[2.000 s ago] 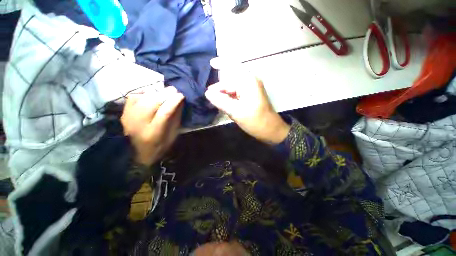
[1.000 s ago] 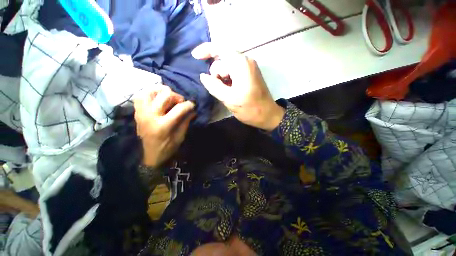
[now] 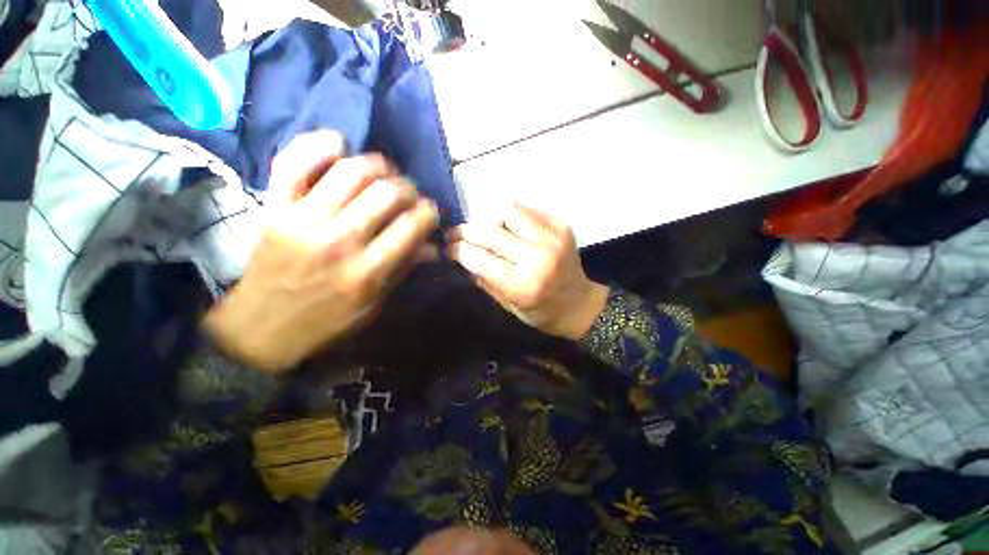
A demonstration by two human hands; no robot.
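Observation:
Navy shell fabric (image 3: 325,81) runs from the presser foot area (image 3: 436,24) at the top down to the table's front edge. My left hand (image 3: 336,244), slightly blurred, lies over the fabric's lower part with fingers curled on it. My right hand (image 3: 526,260) is beside it, its fingertips pinching the fabric's lower right edge. White quilted lining (image 3: 103,173) with dark lines hangs at the left, joined by navy parts. My left fingers hide the fabric between the hands.
Blue lamp (image 3: 179,76) is above my left hand. Red snips (image 3: 667,67) and scissors (image 3: 797,92) lie on the white table (image 3: 651,157). A red-orange bag (image 3: 857,195) hangs at the right edge. Quilted pieces (image 3: 900,347) are lower right; a slatted wooden seat (image 3: 298,455) is below.
My left hand has moved up onto the navy fabric. My right hand has moved down to the fabric's edge. The navy fabric's right edge now lies straighter. The person's arm at the left is out of view.

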